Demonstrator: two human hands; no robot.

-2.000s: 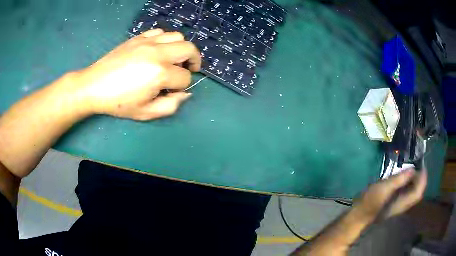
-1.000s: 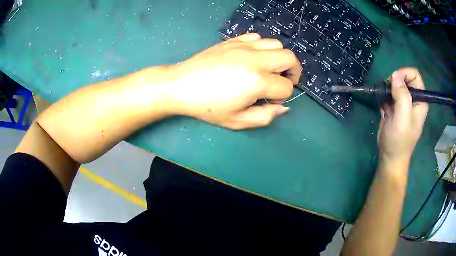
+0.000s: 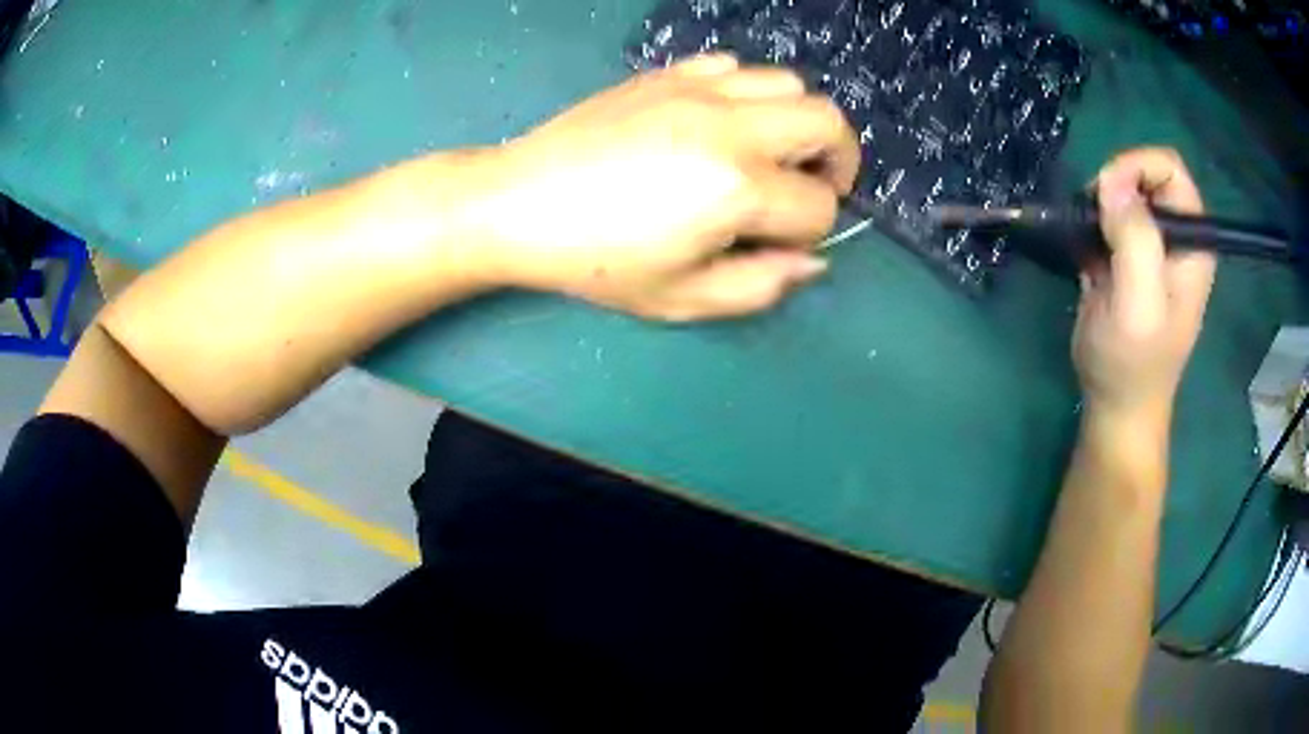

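A black PCB panel (image 3: 955, 108) with white print lies on the green mat at the upper middle, somewhat blurred. My left hand (image 3: 718, 194) rests at the panel's near left edge, fingers curled. A thin silvery solder wire (image 3: 847, 232) sticks out from between its fingers towards the panel's near edge. My right hand (image 3: 1141, 294) holds a black soldering iron (image 3: 1062, 227) like a pen. The iron's tip points left, over the panel's near right part. Whether the tip touches the panel cannot be told.
A whitish box (image 3: 1281, 387) stands at the right edge, partly cut off, with black cables (image 3: 1235, 559) running below it. The green mat (image 3: 646, 387) curves along the near edge. Dark stacked items with blue parts show at the top right corner.
Since the first frame my right hand has come from the far right to the panel, now with the soldering iron. Since the second, hands and panel sit slightly higher in view.
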